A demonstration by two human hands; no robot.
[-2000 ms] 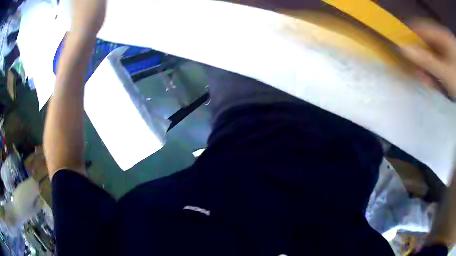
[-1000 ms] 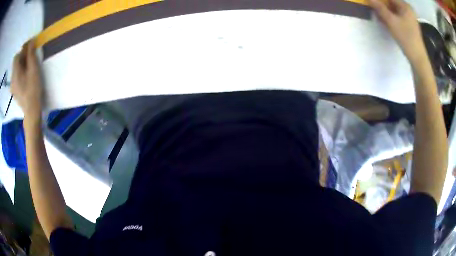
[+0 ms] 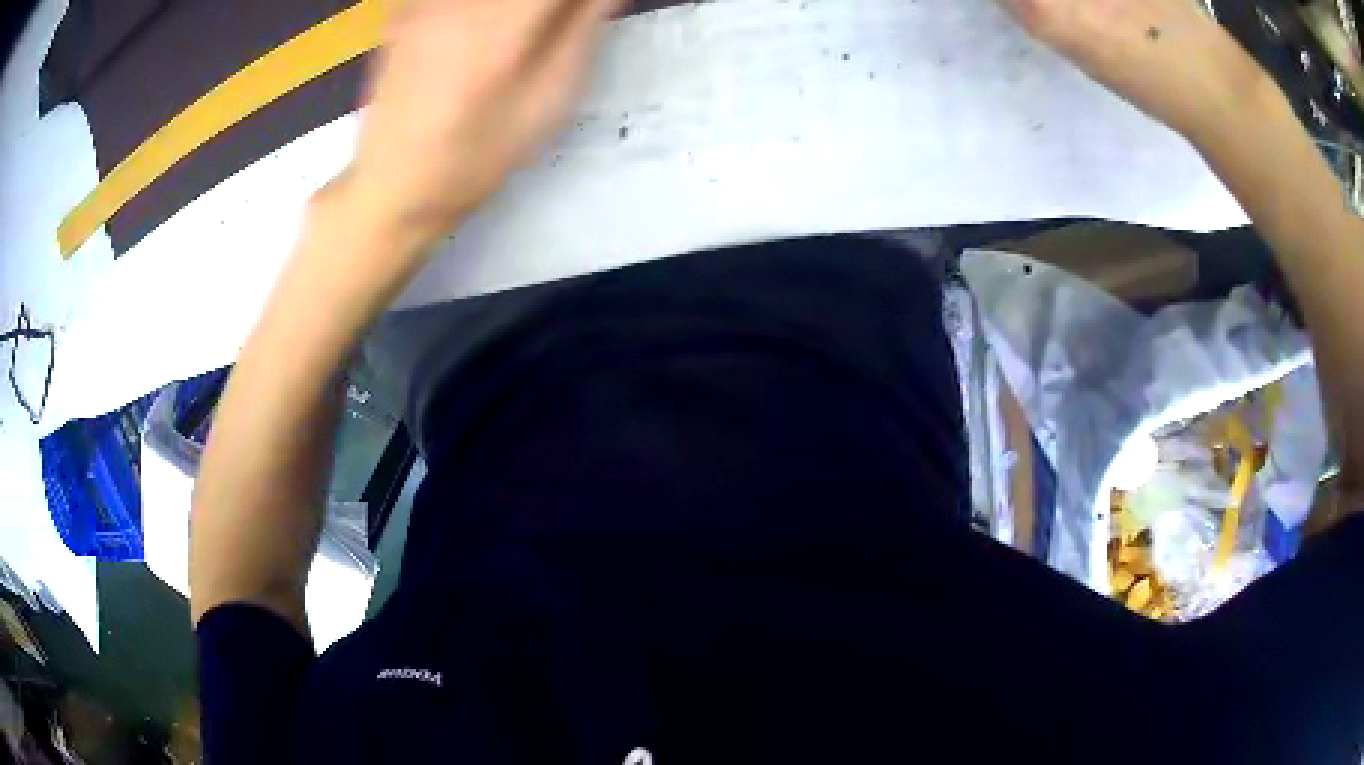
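A dark brown-purple fabric panel (image 3: 180, 67) lies flat on the white table cover (image 3: 838, 142), at the upper left. A long yellow strip (image 3: 225, 117) lies along the panel near its front edge, its left end poking past the cloth. My left hand (image 3: 486, 90) is over the panel and strip at the top, blurred, its fingertips cut off by the picture's edge. My right hand (image 3: 1114, 23) is at the top right, its fingers cut off by the edge. Whether either hand holds anything cannot be seen.
A thin black loop (image 3: 30, 363) is at the left table edge. A blue crate (image 3: 97, 486) and white sheets (image 3: 341, 575) are below left. A cloudy plastic bag (image 3: 1070, 374) with yellow scraps (image 3: 1140, 575) is below right. Dark items stand at the far right edge.
My left hand has moved right from the strip's left end to the top middle. My right hand has moved left and up. The strip's left end now shows uncovered.
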